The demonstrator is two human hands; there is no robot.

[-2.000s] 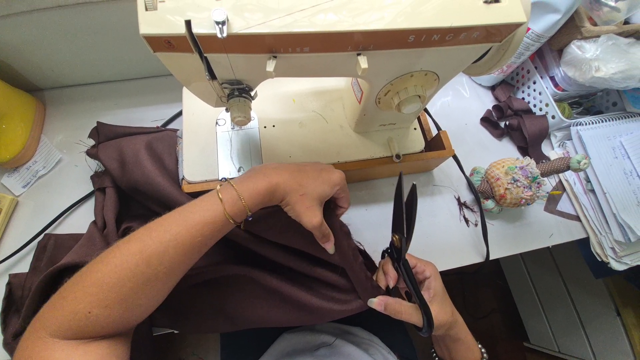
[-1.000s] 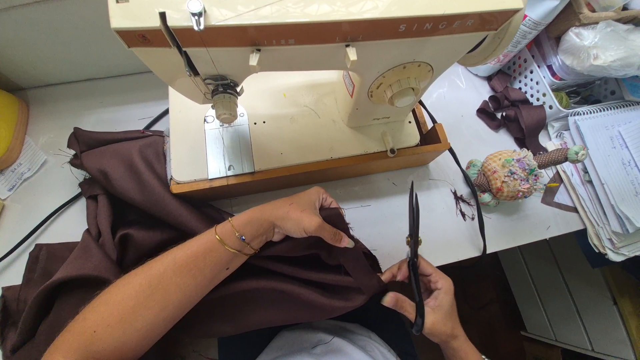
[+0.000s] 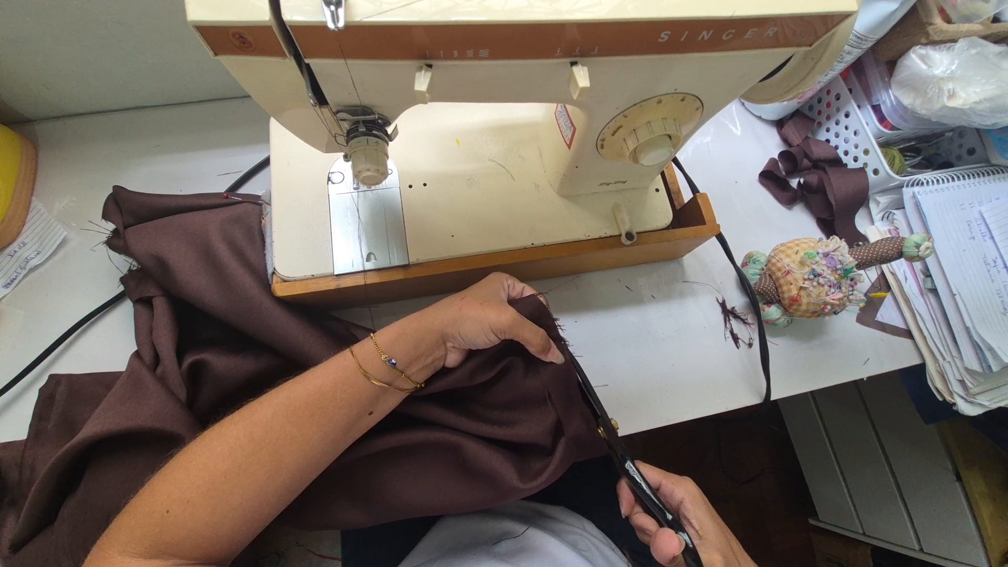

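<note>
Dark brown fabric (image 3: 488,425) spreads from the left of the table across my lap, its frayed edge facing right. My left hand (image 3: 500,323) pinches that edge between thumb and fingers, just in front of the sewing machine. Fabric shears with black handles (image 3: 642,480) are in my right hand (image 3: 677,512), with the blades lying along the raw edge and pointing up toward my left fingertips. How far the blades are apart cannot be seen. A cream Singer sewing machine (image 3: 488,189) in a wooden base (image 3: 504,268) stands behind the fabric.
On the right lie a patchwork pincushion (image 3: 811,276), thread scraps (image 3: 736,323), brown fabric strips (image 3: 835,189), a spiral notebook (image 3: 961,236) and a perforated white basket (image 3: 850,118). A black cable (image 3: 740,268) hangs over the table's front edge. A yellow object (image 3: 12,189) sits at the far left.
The shears, upright and to the right of the cloth a second ago, now lie along its edge. Their blades were spread two seconds ago. My left hand still holds the fabric.
</note>
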